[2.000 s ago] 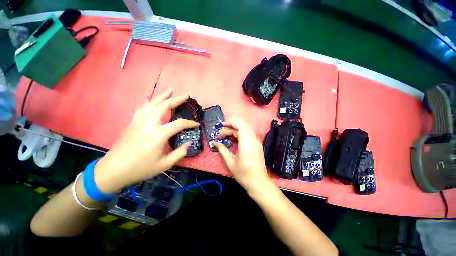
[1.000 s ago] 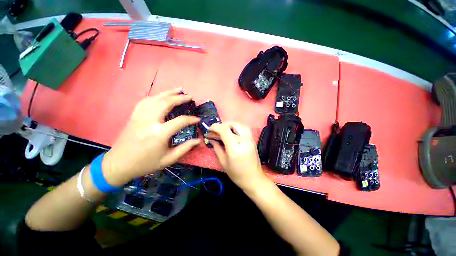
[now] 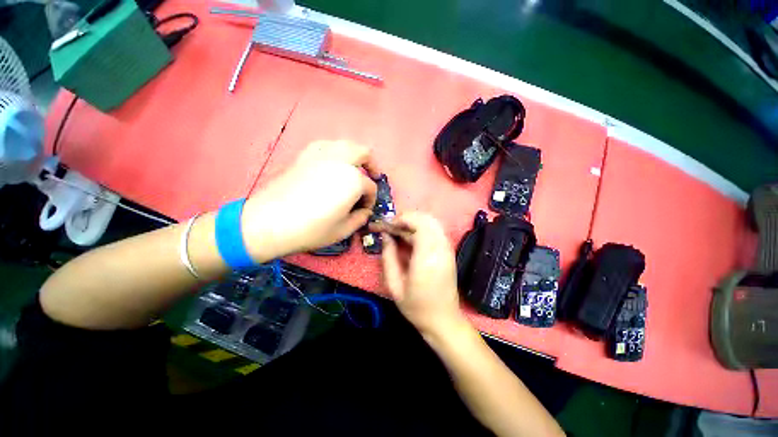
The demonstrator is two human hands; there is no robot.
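Note:
A dark side panel (image 3: 370,241) with small pale spots and a yellowish label lies at the bench's front edge. My left hand (image 3: 316,203) is curled over the camcorder body (image 3: 334,247) beside it, hiding most of the body. Its fingertips meet at the panel's left edge. My right hand (image 3: 422,269) has its thumb and fingers bent close together at the panel's right side. Something thin and dark shows at these fingertips, too small to name. The place between body and panel is hidden by my fingers.
Three more camcorder bodies, one at the back (image 3: 479,136), lie to the right with panels (image 3: 516,179) beside them. A large grey-beige machine (image 3: 751,329) stands far right. A silver ribbed block with rods (image 3: 290,36) and a green box (image 3: 111,64) are back left. A clear tray (image 3: 247,316) is below the edge.
My left hand has moved right and its spread fingers have curled in over the body and panel. My right hand stays at the panel, fingertips closer to the left ones. The view has shifted slightly.

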